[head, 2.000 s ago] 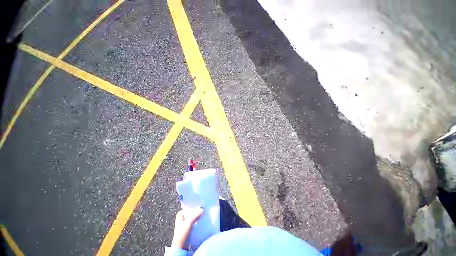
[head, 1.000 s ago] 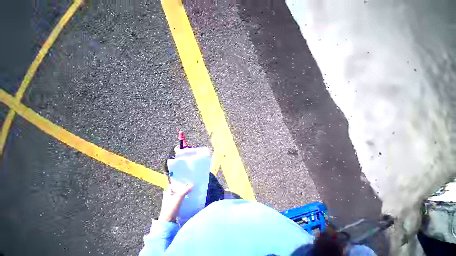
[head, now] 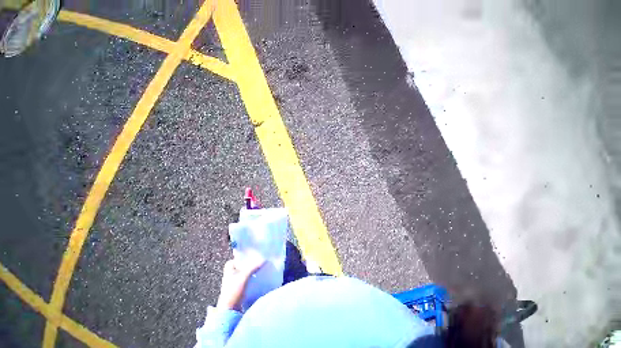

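Note:
My left hand, with a light blue sleeve, holds white papers in front of my body at the lower middle of the view. A small red-pink tip with a dark part shows just beyond the papers' far edge, perhaps a bottle cap; the rest is hidden. At the lower right, a blue open frame shows beside my body, with a dark handle-like bar to its right. A blurred dark reddish shape lies between them. I cannot make out my right hand there.
Grey asphalt with yellow lines spreads ahead and to the left. A dark strip and a bright pale surface run along the right. A round, pale, shiny object is cut off at the top left.
The yellow ground markings have shifted through the view. The blue frame, hardly visible two seconds ago, now shows at the lower right. My left hand still holds the papers.

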